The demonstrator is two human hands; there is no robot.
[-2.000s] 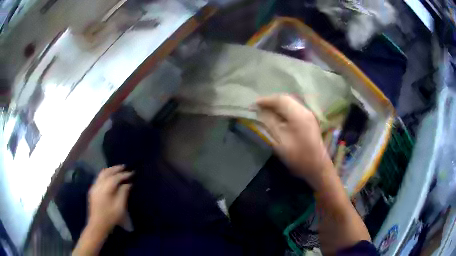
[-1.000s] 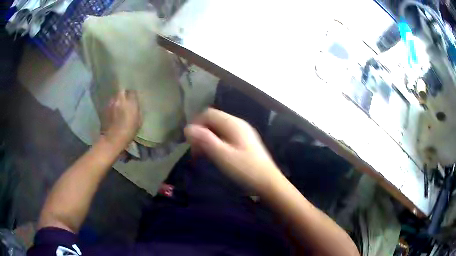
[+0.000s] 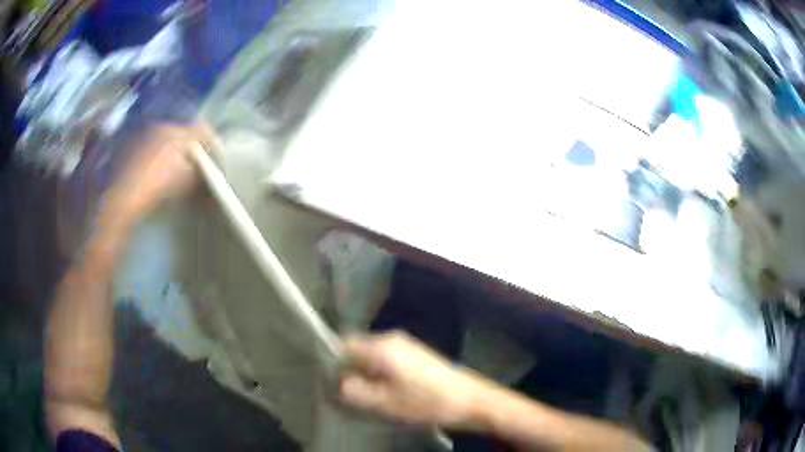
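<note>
A khaki cloth piece [image 3: 256,300] hangs at the left of the white table, with a pale folded edge running as a straight line between my two hands. My left hand [image 3: 181,154] grips the upper end of this edge and is blurred. My right hand [image 3: 384,375] is closed on the lower end of the edge. The lower part of the cloth hangs down to the picture's bottom edge.
The white machine table [image 3: 459,150] fills the upper middle, its front edge slanting down to the right. The sewing machine head [image 3: 763,229] and blue lamp [image 3: 685,97] are at the right. Whitish crumpled cloth [image 3: 79,106] lies at the upper left.
My left hand has moved up and left with the cloth. My right hand has moved down and closed on its edge. The cloth's folded edge is now stretched between both hands.
</note>
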